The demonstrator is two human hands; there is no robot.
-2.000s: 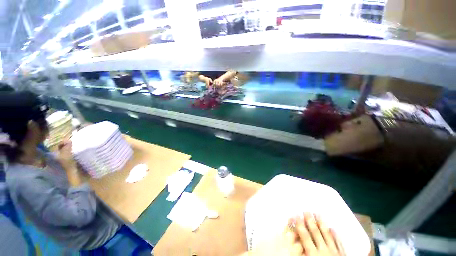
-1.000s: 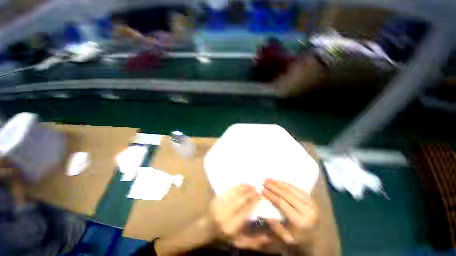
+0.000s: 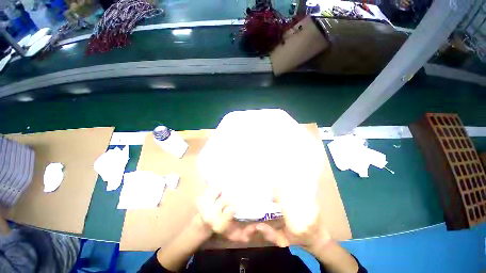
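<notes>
A white many-sided plastic housing [image 3: 261, 154] is over the tan work mat [image 3: 160, 232] in front of me, overexposed, with small dark marks at its near edge. My left hand [image 3: 221, 216] grips its near left side and my right hand [image 3: 301, 218] its near right side; glare blurs the fingers. Whether other plates are beneath it cannot be told. A small whitish bottle [image 3: 171, 144] with a silver top stands at the mat's back left. White cloths [image 3: 141, 190] lie flat on the mat's left side.
Another cloth [image 3: 113, 166] lies left of the mat. At left are a housing stack [image 3: 13, 168] and a person's grey sleeve [image 3: 37, 250]. A crumpled white heap [image 3: 356, 154] lies by the metal post [image 3: 394, 74]. A divider crate [image 3: 455, 165] is far right. Wire bundles [image 3: 261, 29] lie across the line.
My view has turned right and down. Both hands remain at the housing's near edge; earlier one hand lay flat on its top. The housing's near edge with dark marks now shows.
</notes>
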